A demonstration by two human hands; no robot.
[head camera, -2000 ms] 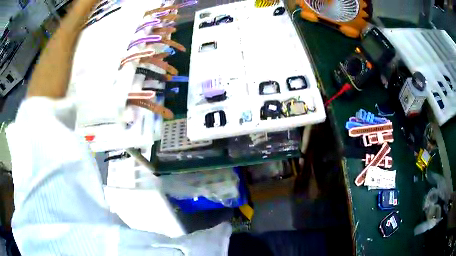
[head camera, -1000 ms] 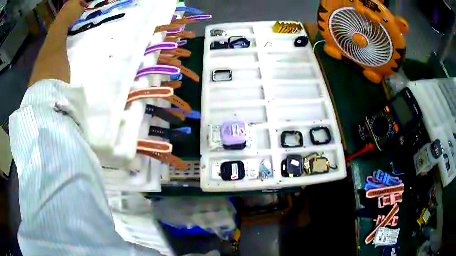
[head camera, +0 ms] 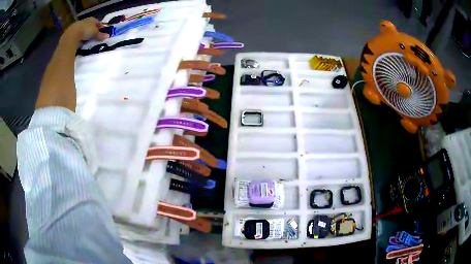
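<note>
My left hand (head camera: 90, 29) is at the far upper left, its fingers closed on the near end of a blue-strapped watch (head camera: 129, 26) at the top of a stack of white trays (head camera: 111, 111). A black-strapped watch (head camera: 114, 46) lies just in front of it on the same tray. Another strap, orange and dark, lies behind the blue one. Purple, orange, brown, black and blue straps hang out of the stack's right side. My right hand is not in view.
A white parts tray (head camera: 301, 154) right of the stack holds black frames and watch parts. An orange fan (head camera: 403, 77) and a black multimeter (head camera: 421, 185) with a red lead stand at the right. Loose straps (head camera: 404, 245) lie at the lower right.
The view has swung up and left, so the trays and fan appear lower and further right. My left hand has come into view at the blue-strapped watch.
</note>
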